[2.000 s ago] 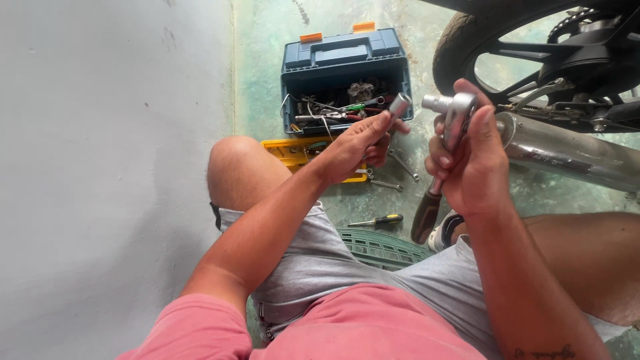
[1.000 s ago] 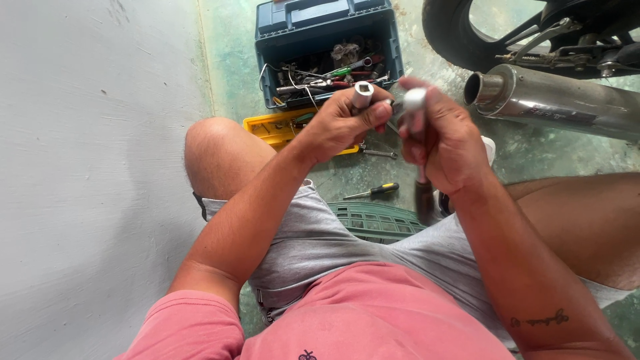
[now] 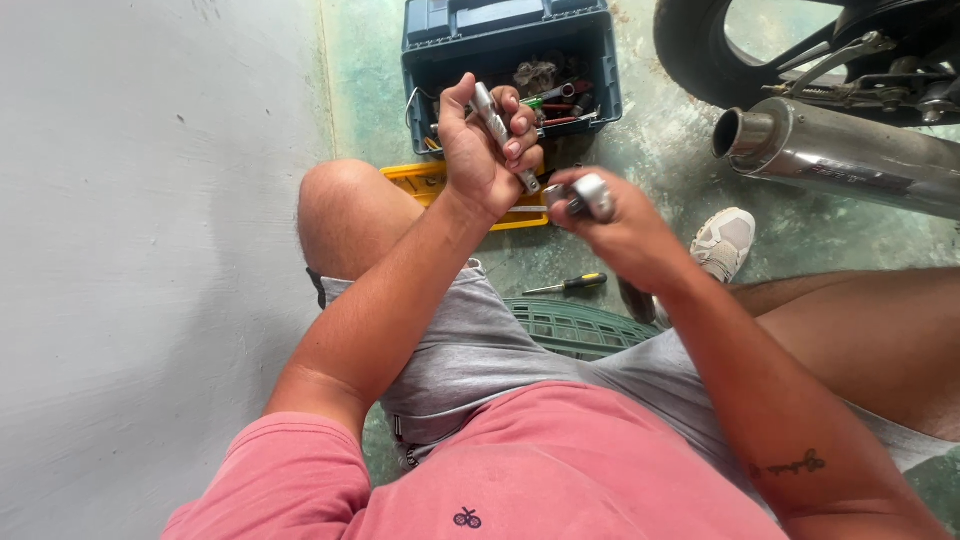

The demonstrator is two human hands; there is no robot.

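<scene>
A steel extension bar with a knurled middle lies slantwise across the palm of my left hand, the fingers curled over it. Its square drive end points down and right, toward my right hand. That hand grips a ratchet wrench by its silver head, which is slightly blurred. A short socket-like metal piece shows at the fingertips there, close to the bar's end; whether they touch, I cannot tell. The ratchet's dark handle hangs below, partly hidden by my wrist.
A blue toolbox with several wrenches stands beyond my hands, a yellow tray before it. A screwdriver lies on the floor by a green plastic grid. At right are a motorcycle's exhaust muffler and rear wheel; a wall is at left.
My left hand has turned palm up, with the extension bar now showing along its palm. My right hand has turned too, bringing the ratchet head lower beside it.
</scene>
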